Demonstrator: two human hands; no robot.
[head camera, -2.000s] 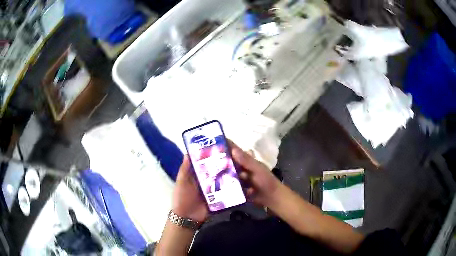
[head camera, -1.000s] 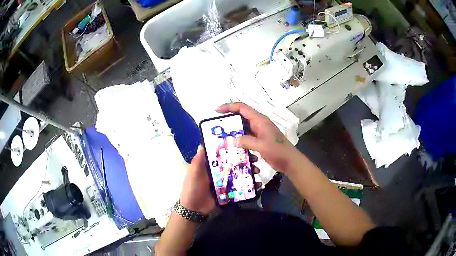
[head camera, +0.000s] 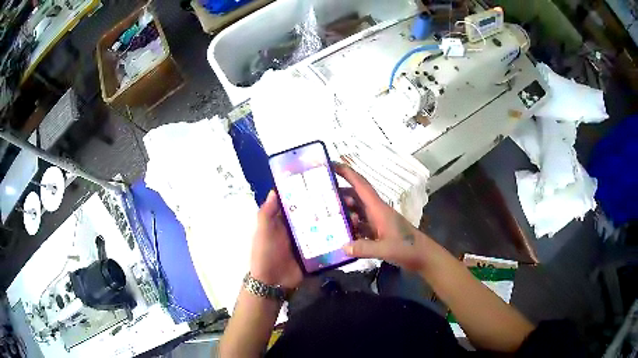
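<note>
A smartphone (head camera: 313, 207) with a lit screen is upright in front of me. My left hand (head camera: 271, 245) holds its left side and wears a metal watch. My right hand (head camera: 374, 224) holds its right side, with the thumb at the screen's lower right; its other fingers are partly hidden behind the phone. White garment pieces (head camera: 203, 203) lie behind and left of the phone on a blue sheet (head camera: 164, 238). More white pieces (head camera: 294, 105) lie at the cream-white sewing machine (head camera: 462, 84).
A white tub (head camera: 231, 59) with plastic bags stands behind. A second machine (head camera: 77, 301) with a black cover is at left, beside white cones (head camera: 52, 189). A brown bin (head camera: 136, 84) is at upper left. White pieces (head camera: 556, 182) hang at right near a blue bin (head camera: 619, 175). A green-and-white striped stool (head camera: 490, 276) is below.
My right thumb has moved from the upper screen to its lower right corner. The screen shows a different, paler display. The phone sits slightly higher and further left in view.
</note>
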